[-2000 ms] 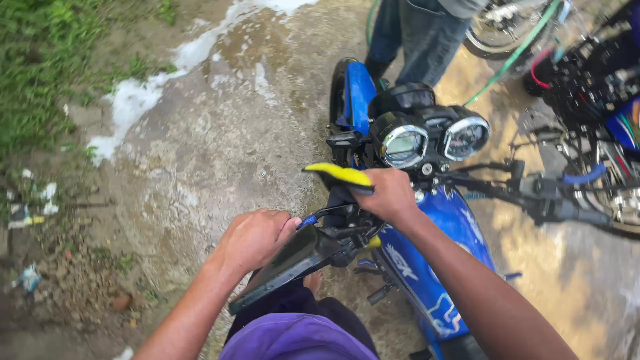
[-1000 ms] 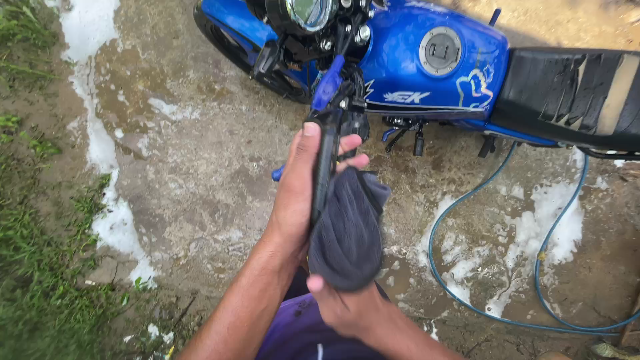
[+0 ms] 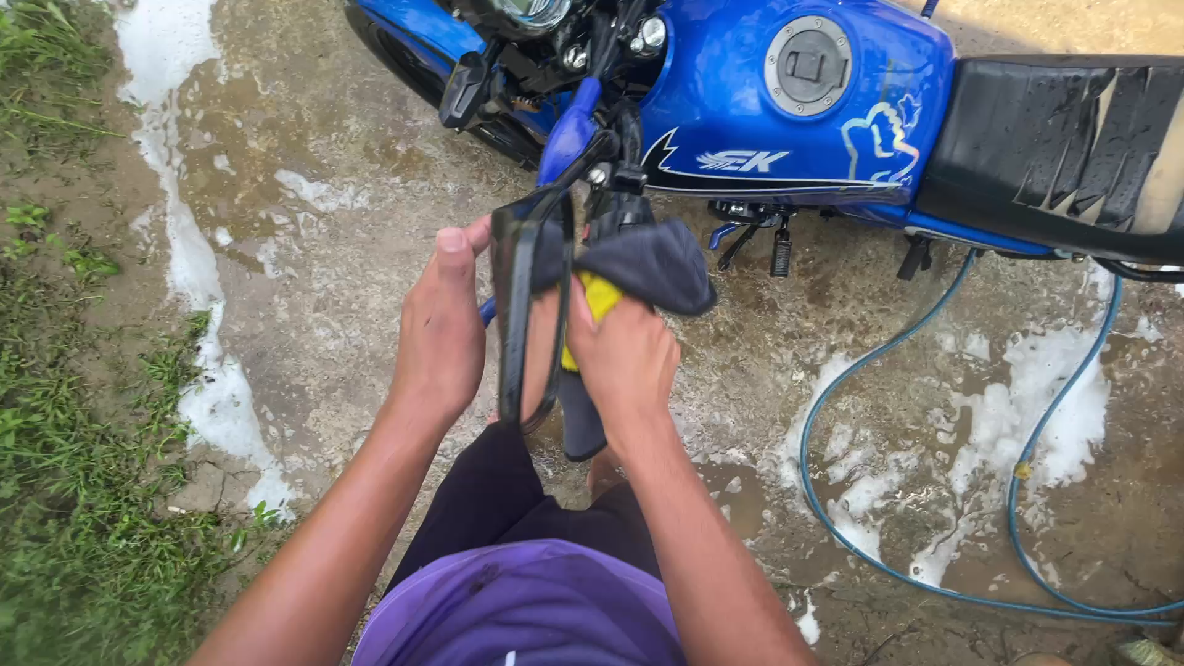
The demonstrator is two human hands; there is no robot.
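A motorcycle's rear-view mirror (image 3: 507, 305) stands between my hands, its edge toward me. My left hand (image 3: 442, 319) steadies the mirror's left side, fingertips behind the housing. In my right hand (image 3: 629, 361) is a dark grey and yellow cloth (image 3: 652, 264), bunched at the mirror's glass side, with one end hanging below. Just above, the blue lever cover (image 3: 568, 134) and handlebar grip belong to the blue motorcycle, whose fuel tank (image 3: 731, 102) lies to the upper right.
A black, torn motorcycle seat (image 3: 1045, 148) extends right. A blue hose (image 3: 811, 462) loops over wet concrete with white foam (image 3: 1054, 398). Another mirror-like black part (image 3: 467, 91) sits near the front wheel. Grass (image 3: 83, 435) borders the left.
The view has swung along the motorcycle toward its seat since the oldest frame. My right hand has moved up with the cloth since a second ago, and the cloth's yellow side shows again.
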